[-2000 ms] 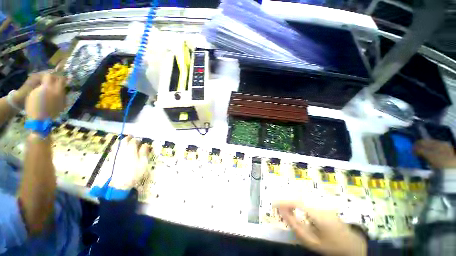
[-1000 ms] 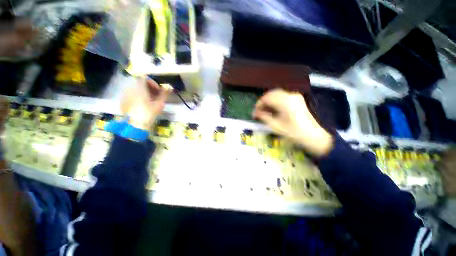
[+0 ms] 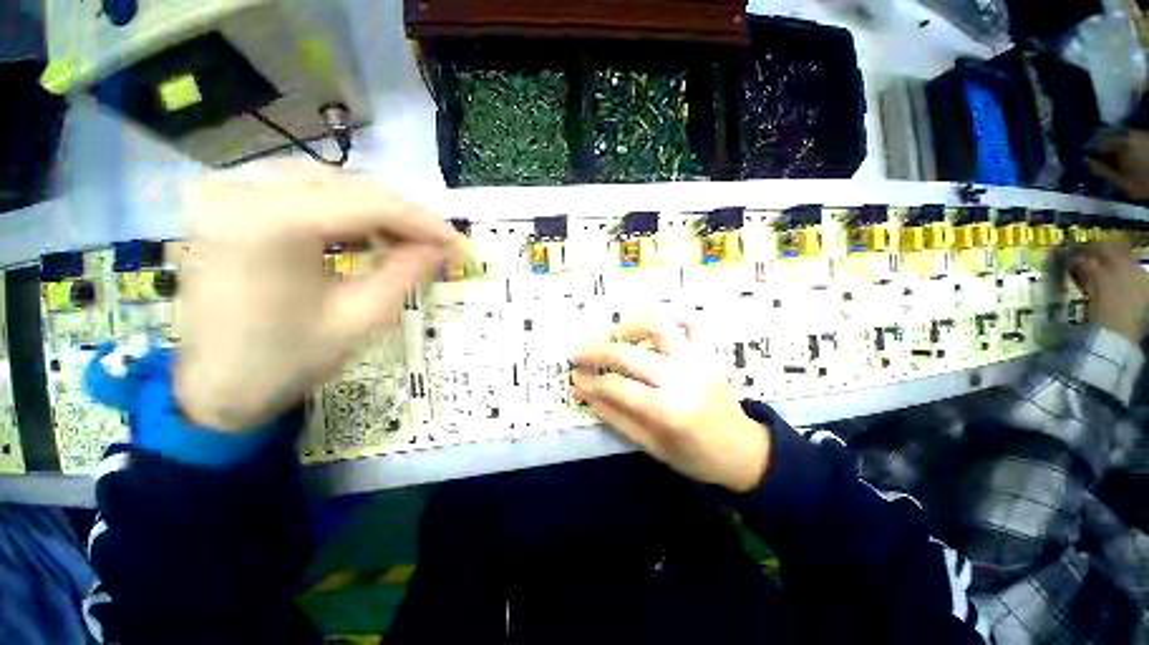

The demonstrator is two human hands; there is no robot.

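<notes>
A long row of cream-white circuit boards (image 3: 504, 359) lies in front of me, each with a yellow component (image 3: 721, 242) and a black component (image 3: 803, 214) near its far edge. My left hand (image 3: 296, 284) is large, blurred and raised above the boards at the left, with thumb and forefinger pinched. It seems to pinch something tiny, too blurred to name. A blue wrist strap (image 3: 189, 416) is on that wrist. My right hand (image 3: 668, 397) rests low over a middle board, fingers curled down onto it. Whether it holds a component cannot be seen.
Bins of green components (image 3: 514, 126) and dark components (image 3: 800, 107) stand behind the boards, with a brown-red stack (image 3: 580, 19) behind. A cream machine (image 3: 227, 76) with black cable is at upper left. A blue bin (image 3: 989, 124) and a neighbour's hand (image 3: 1109, 284) are at right.
The view has shifted down and closer to the boards. My right hand has gone from the green bins to a board. My left hand has moved from beside the machine to over the boards.
</notes>
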